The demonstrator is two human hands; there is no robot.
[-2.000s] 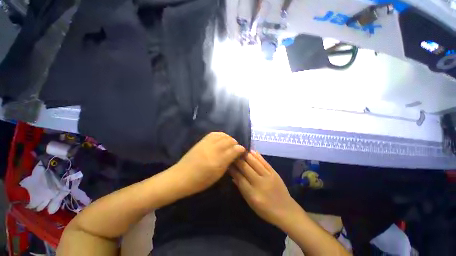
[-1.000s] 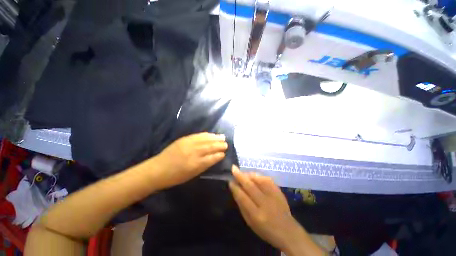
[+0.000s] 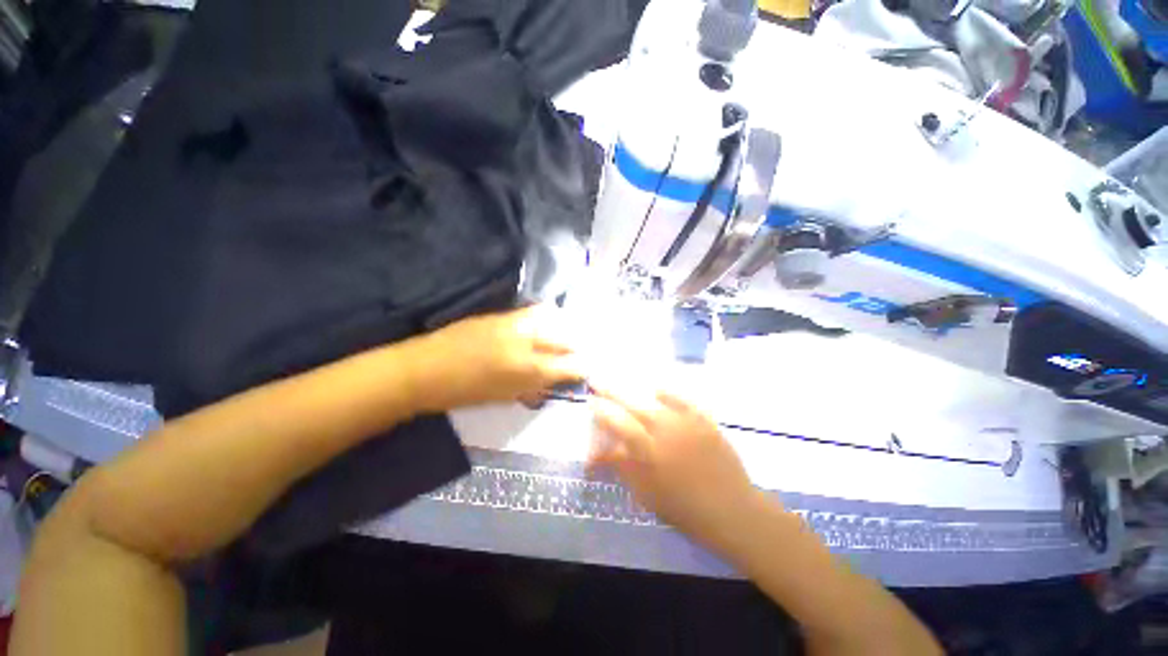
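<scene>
The black garment panel [image 3: 295, 231] lies bunched on the table left of the white sewing machine head [image 3: 666, 167], one corner hanging over the front edge. My left hand [image 3: 519, 356] is at its right side, fingertips at a small dark edge of cloth [image 3: 557, 395] just in front of the needle area. My right hand [image 3: 660, 442] is to the right, its fingertips close to the left ones. Glare washes out its fingertips, so its grip cannot be told. The presser foot and needle [image 3: 640, 285] are behind my hands, partly lost in the glare.
A ruler tape [image 3: 897, 531] runs along the table's front edge. A dark thin line [image 3: 820, 440] with a hooked end crosses the table at right. The control panel [image 3: 1089, 365] is on the machine's right end. Grey and white cloth pieces [image 3: 954, 45] lie behind the machine.
The view has shifted, showing more of the machine top. Both hands have moved to the needle area. The cloth has drawn back to the left, baring the ruler tape in front of my hands.
</scene>
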